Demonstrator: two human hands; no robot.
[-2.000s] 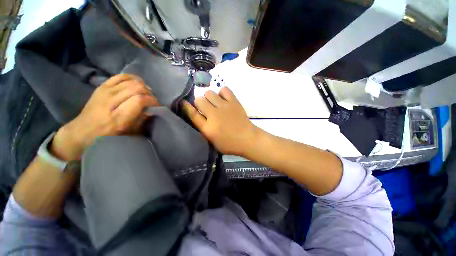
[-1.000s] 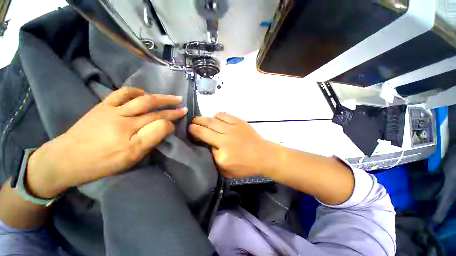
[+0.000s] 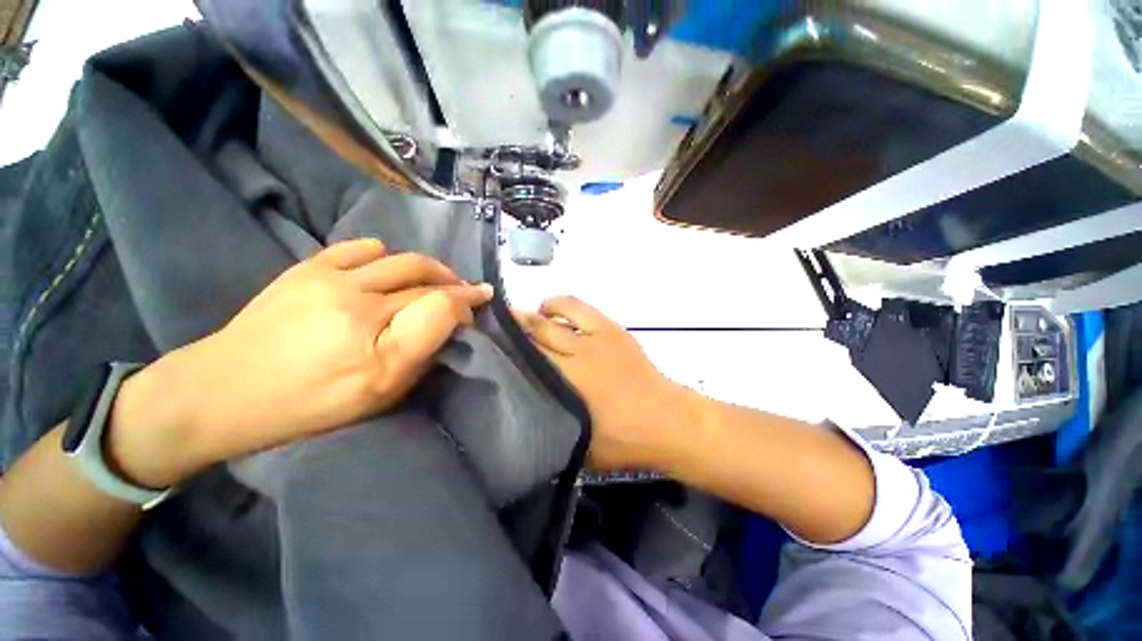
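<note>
A dark charcoal garment [image 3: 376, 526] lies over the left of the machine table and hangs down over my lap. Its narrow darker edge strip [image 3: 539, 357] runs from the presser foot area [image 3: 488, 213] down to the right and front. My left hand [image 3: 344, 326], wearing a wrist band, lies on the garment with thumb and fingertips pinched on the cloth beside the strip. My right hand [image 3: 614, 382] is at the strip's right side, its fingertips partly hidden by the edge; it appears to hold the strip.
The white sewing machine head [image 3: 501, 75] is above my hands, with a dark glossy rectangle [image 3: 839, 125] strapped to its arm. Small dark scraps [image 3: 904, 357] and a slim black tool [image 3: 820, 282] lie at right by the control panel [image 3: 1039, 354]. Blue material is below the table at right.
My left hand has moved from bunched cloth to the strip near the needle and closed its fingertips. My right hand has shifted down the strip, which now curves outward. The camera view has shifted.
</note>
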